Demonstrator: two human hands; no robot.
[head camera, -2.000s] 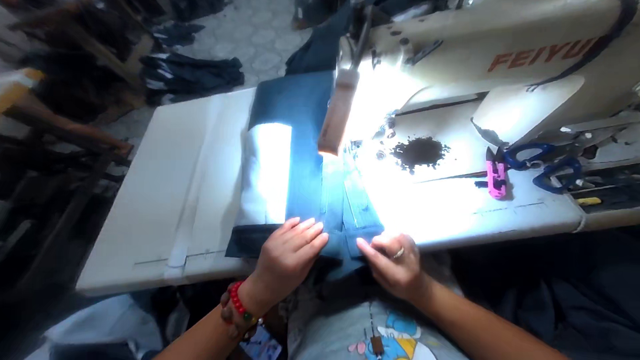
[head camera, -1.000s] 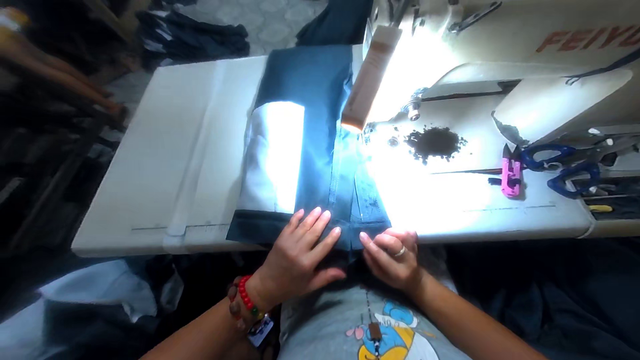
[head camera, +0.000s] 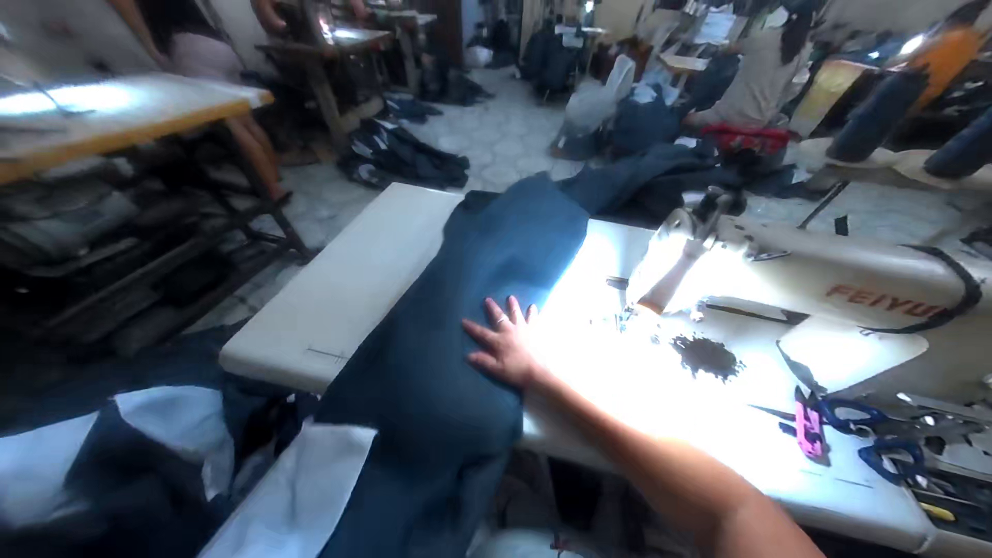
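Dark blue fabric (head camera: 449, 310) lies across the white sewing table (head camera: 341, 287) and hangs over its front edge. My right hand (head camera: 504, 341) rests flat on it, fingers spread, with a ring on one finger. To the right stands a white industrial sewing machine (head camera: 837, 271), its lamp glaring on the table near the needle. A pile of dark lint (head camera: 707, 356) sits beside it. Pink thread snips (head camera: 810, 426) and blue-handled scissors (head camera: 852, 415) lie farther right. My left hand is out of view.
Dark and white cloth pieces (head camera: 170, 434) hang at the lower left. Dark garments (head camera: 403, 155) lie on the tiled floor behind the table. Another worktable (head camera: 139, 116) stands at the left. Several people are around other tables in the background; one wears orange (head camera: 945, 62).
Both hands were together at the fabric's front edge; now the right lies spread on it farther up and the left has left view. The fabric is spread longer. The view has tilted up.
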